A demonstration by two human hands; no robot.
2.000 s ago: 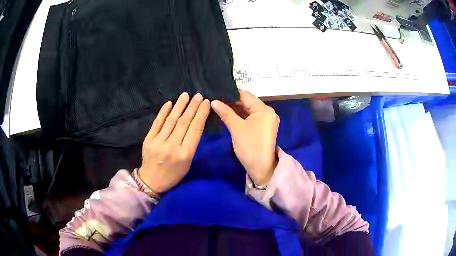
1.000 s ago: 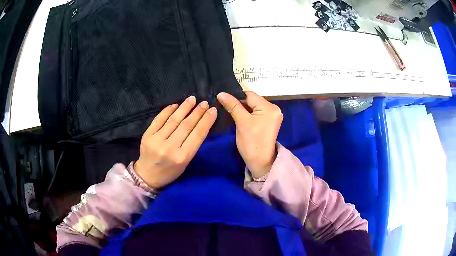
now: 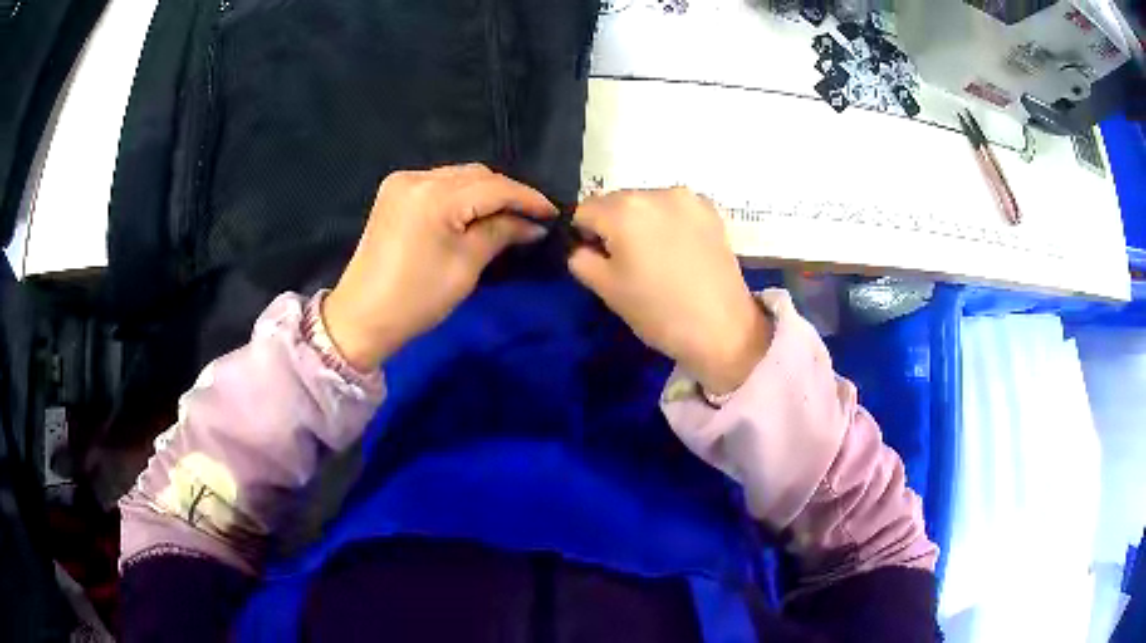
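Observation:
The black mesh panel lies on the white table and hangs over its front edge towards the lap. A dark zip line runs along its right part. My left hand pinches the panel's near right corner between thumb and fingers. My right hand pinches the same corner from the right, its fingertips close to the left hand's. The fingertips partly hide the small dark fold between them.
The white table has ruler markings near its front edge. A pile of small black-and-white squares and thread snips lie at the back right. A blue bin with white sheets stands at the right. Dark fabric is at far left.
My left hand has gone from lying flat on the panel's edge to pinching the corner. My right hand has turned inward beside it. The panel's near edge now droops over the table edge.

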